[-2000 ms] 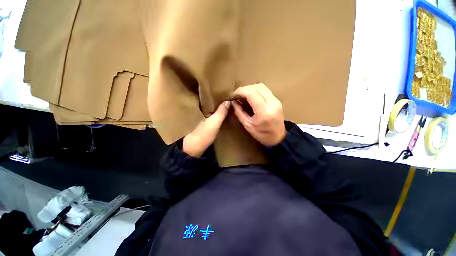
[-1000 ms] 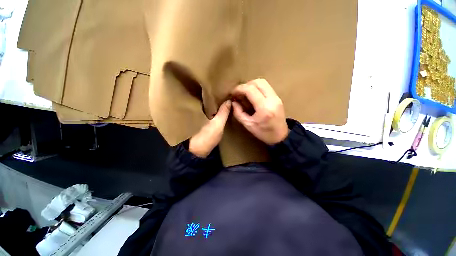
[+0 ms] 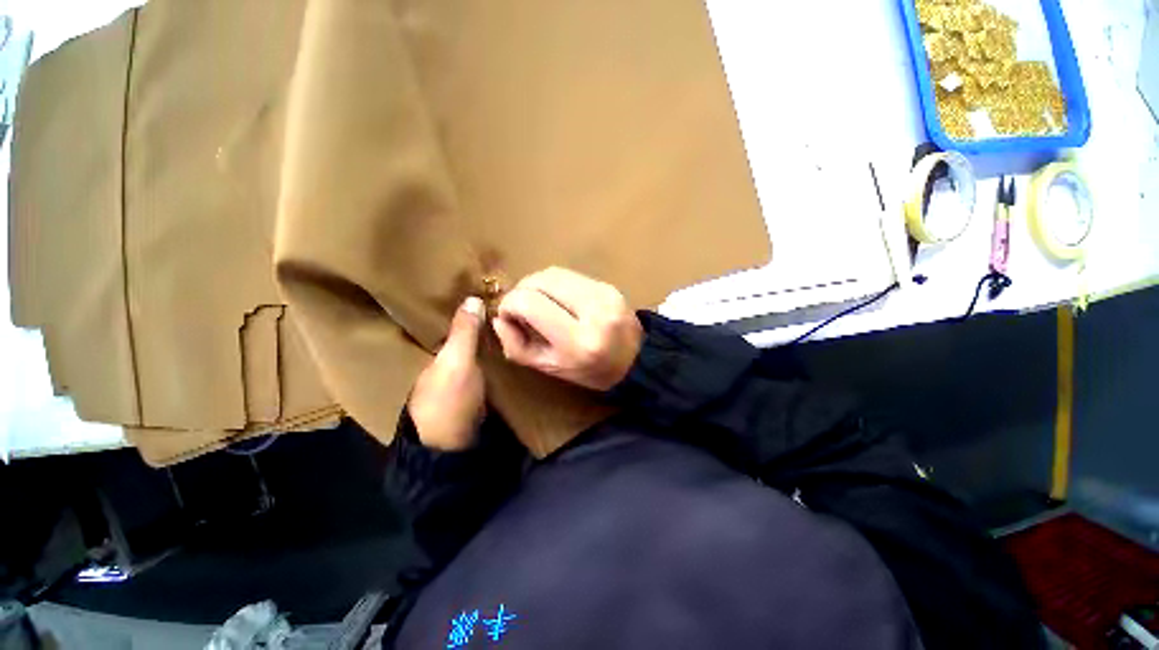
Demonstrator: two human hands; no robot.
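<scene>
A large tan-brown bag panel (image 3: 597, 140) lies over the table, bunched into folds near its front edge. A small gold piece of hardware (image 3: 492, 287) shows at the panel between my fingertips. My left hand (image 3: 451, 375) grips the bunched panel, its thumb beside the gold piece and its other fingers hidden under the material. My right hand (image 3: 569, 328) is on the other side, its fingers curled with the fingertips at the gold piece. Whether the right fingertips pinch the metal or the panel is partly hidden.
Stacked brown panels (image 3: 191, 216) lie at left. A blue-rimmed tray (image 3: 1004, 155) of gold pieces is at upper right. Tape rolls (image 3: 1063, 211) and a pink-handled tool (image 3: 1000, 241) lie below it. A dark cord (image 3: 845, 314) runs along the table edge.
The view has turned, so the tray and tapes sit further left and higher. The fold at my fingers has opened out somewhat, and the gold piece now shows.
</scene>
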